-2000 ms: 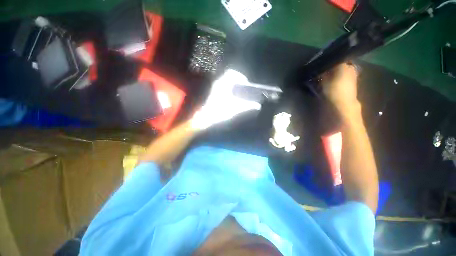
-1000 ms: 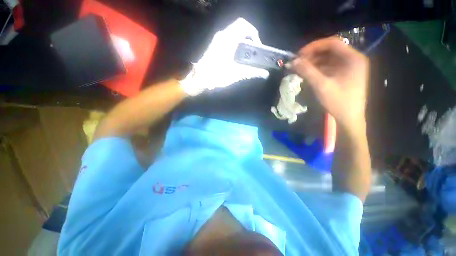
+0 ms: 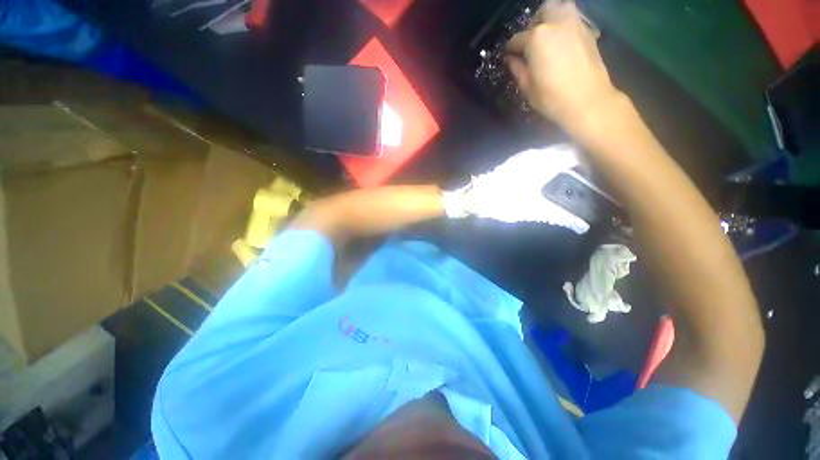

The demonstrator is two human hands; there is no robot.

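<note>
My left hand (image 3: 517, 190), in a bright white glove, is closed around a flat grey-black electronic unit (image 3: 568, 192); its narrow port side shows, and its right end is partly hidden by my right forearm. My bare right hand (image 3: 559, 56) is at the top, over a dark tray of small shiny metal parts (image 3: 493, 65). Its fingers are bent down at the parts; whether they pinch one cannot be told.
A dark housing (image 3: 342, 110) lies on a red sheet (image 3: 409, 126) at upper left. A crumpled off-white glove or cloth (image 3: 601, 283) lies below the unit. Cardboard boxes (image 3: 72, 225) stand at left. More shiny bits (image 3: 737, 225) lie right of my forearm, near a dark tool (image 3: 782, 202).
My right hand has left the unit's port end and reached up to the tray of metal parts. My left hand still holds the unit. The whole view has shifted towards the left.
</note>
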